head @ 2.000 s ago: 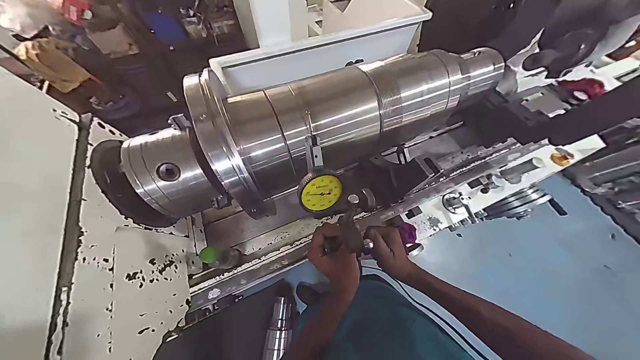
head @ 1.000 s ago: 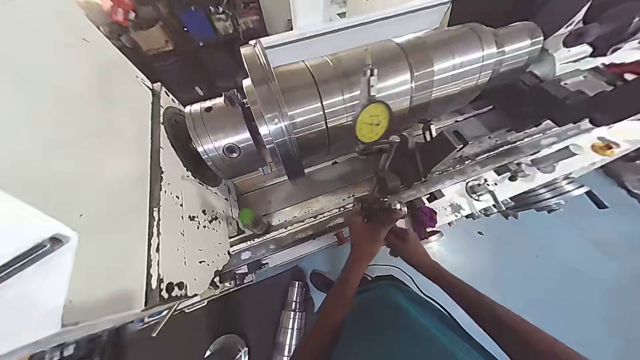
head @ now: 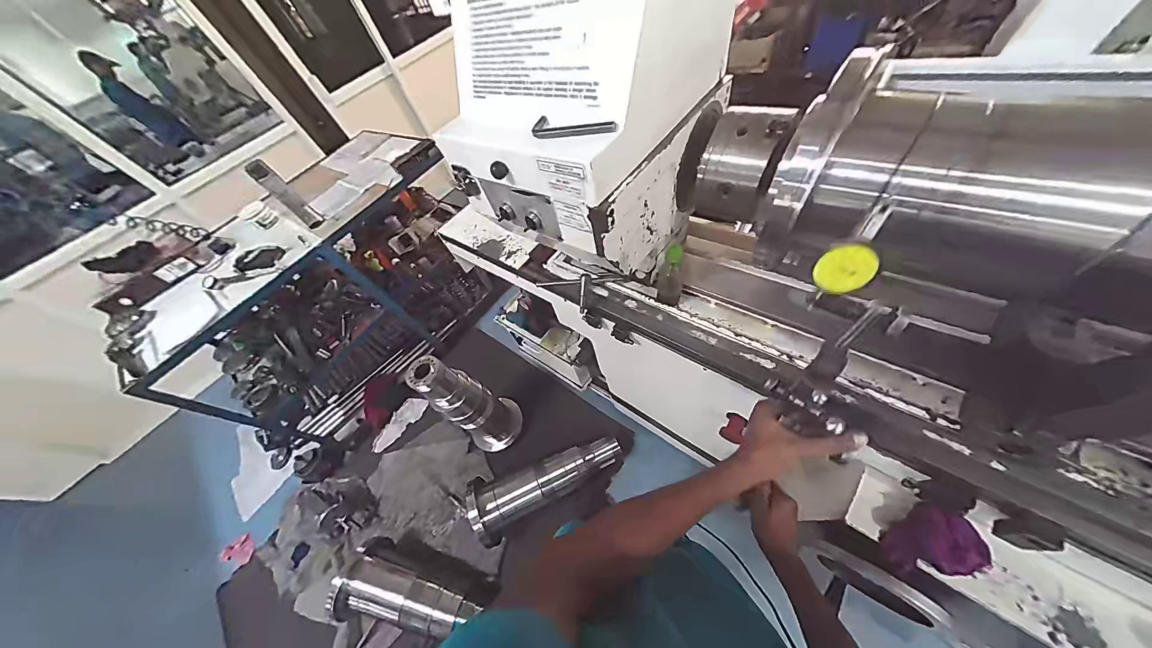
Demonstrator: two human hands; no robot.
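A large turned steel shaft [head: 1008,180] lies across a lathe, its end in the round chuck [head: 742,162]. A dial indicator with a yellow face [head: 846,267] stands close in front of the shaft on a dark metal holder [head: 841,346]. My left hand [head: 778,445] is at the base of this holder, thumb stretched to the right; its curled fingers are partly hidden. Just below it, my right hand [head: 769,508] is near the front of the machine, mostly covered by the left, so its grip is unclear.
A green-capped bottle [head: 670,277] stands on the lathe by the headstock [head: 558,162]. A purple cloth [head: 936,540] lies right of my hands, above a handwheel [head: 882,589]. Flanged steel shafts [head: 544,486] are on the floor mat, beside a blue-framed workbench [head: 360,279]. People [head: 148,103] are behind glass.
The view has swung far to the left, bringing in the workbench and floor shafts. My right hand has dropped below the left one, which was beside it at the holder's base.
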